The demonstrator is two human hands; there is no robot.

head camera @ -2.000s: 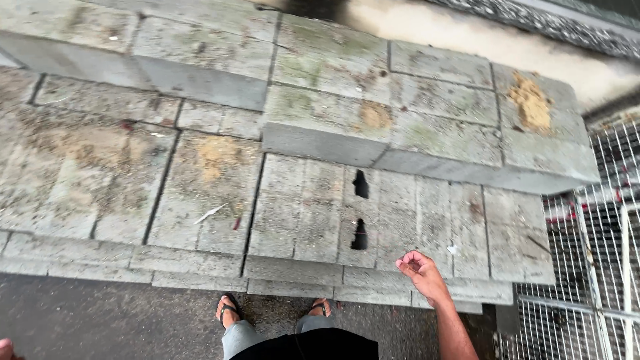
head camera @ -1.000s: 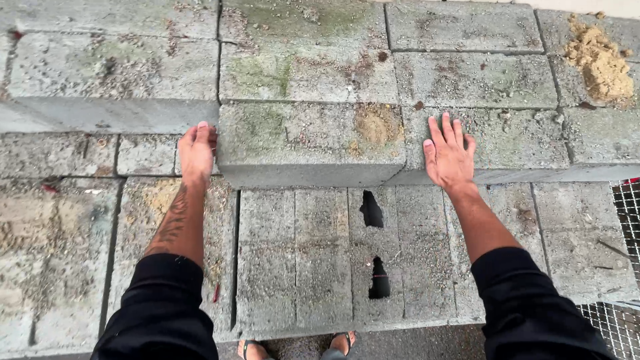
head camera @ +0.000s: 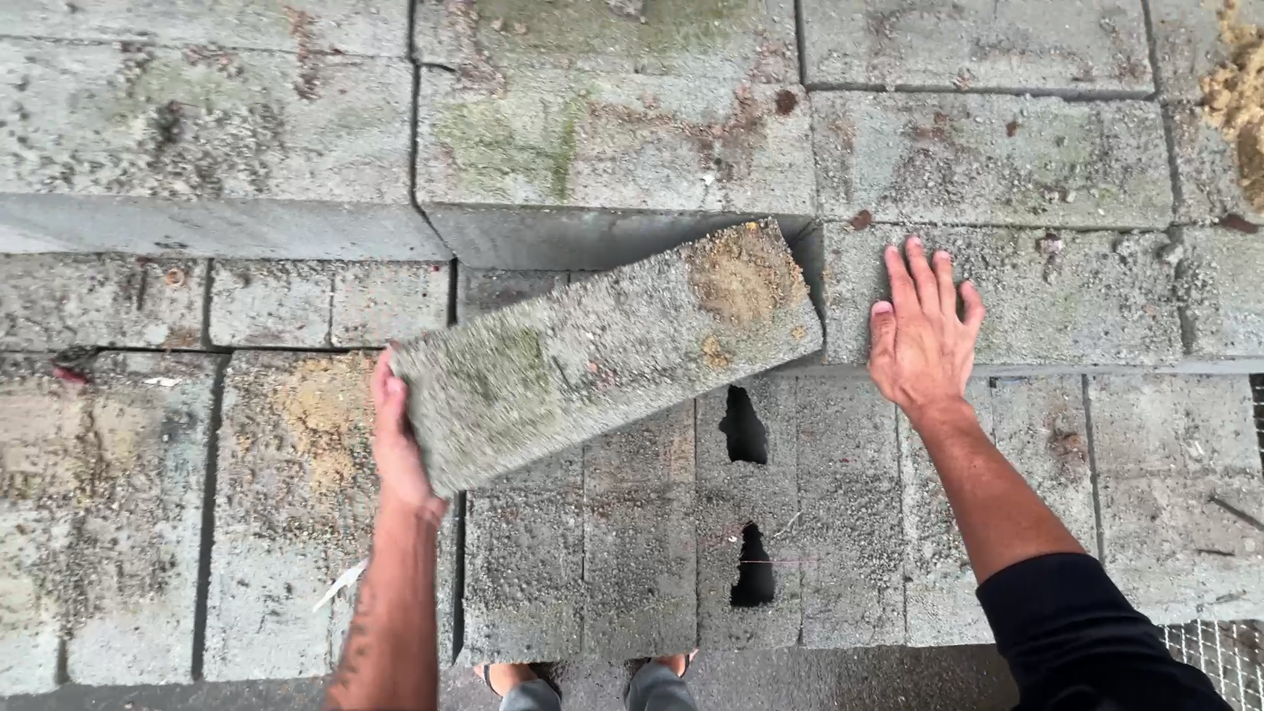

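Observation:
A long grey concrete block [head camera: 612, 355], with green stains and a patch of sandy dirt on top, lies askew at the middle, its left end turned toward me. Around that left end my left hand [head camera: 403, 439] is closed. The block's right end is by the neighbouring block [head camera: 1007, 286] of the upper row, and my right hand [head camera: 926, 331] rests flat on that neighbour with the fingers spread. What lies under the turned block is hidden.
Lower blocks [head camera: 632, 553] form a step in front, with two ragged dark holes [head camera: 754, 563]. More upper blocks [head camera: 612, 128] stand behind. Sand [head camera: 1239, 99] is heaped at the upper right. Wire mesh [head camera: 1215, 657] is at the lower right. My feet are below the front edge.
The block lay in line with its row one second ago; its left end has swung out toward me in my left hand. My right hand stays on the neighbouring block. The view is closer in.

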